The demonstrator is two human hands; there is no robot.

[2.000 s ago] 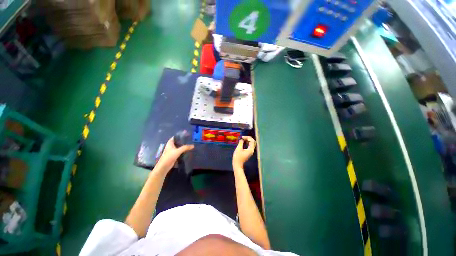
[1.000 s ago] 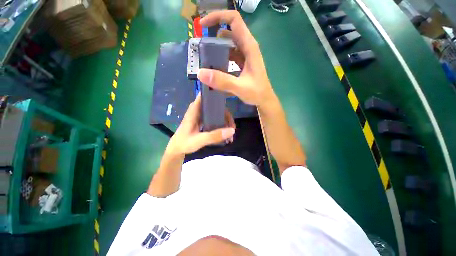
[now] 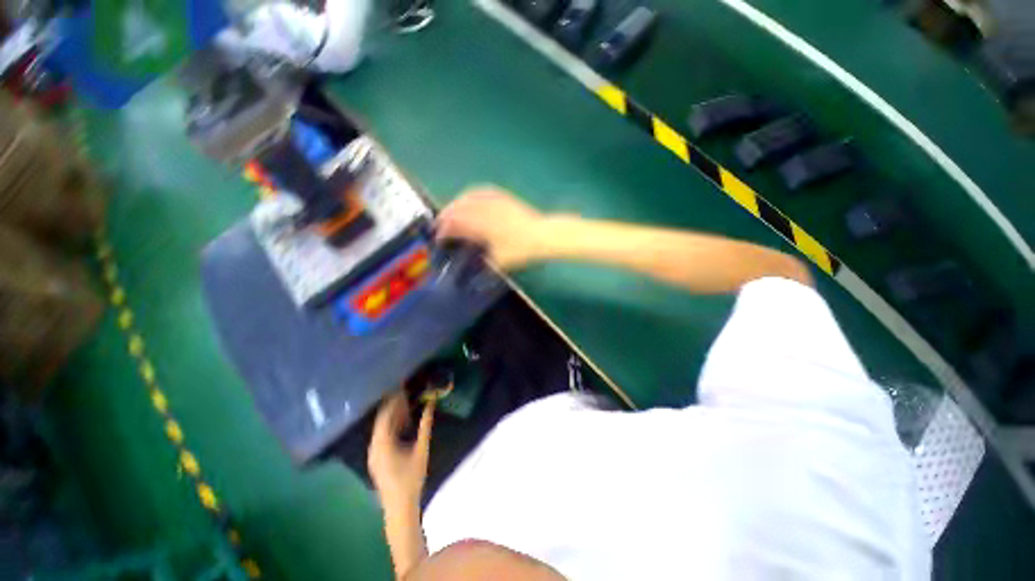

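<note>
The view is tilted and blurred. My right hand [image 3: 490, 225] is at the right side of the blue machine base [image 3: 354, 316], its fingers over a dark part; whether it grips anything is unclear. My left hand [image 3: 397, 448] is low at the bench's front edge, fingers beside a small dark thing with a yellowish ring [image 3: 435, 393]; its hold is unclear. The orange-brown and black fixture [image 3: 350, 222] stands on the perforated plate [image 3: 297, 252], with a dark upright piece [image 3: 293, 168] at it, below the metal press parts [image 3: 233, 108].
The dark bench top [image 3: 284, 369] lies around the base. Dark housings [image 3: 774, 141] lie on the green surface at right, beyond hazard tape [image 3: 738, 187]. A white perforated tray [image 3: 944, 463] is at lower right. Cartons [image 3: 45, 227] are at far left.
The view has turned. The dark housing held in both hands a second ago no longer shows in them. My hands have parted, right to the base's side and left to the bench's front edge.
</note>
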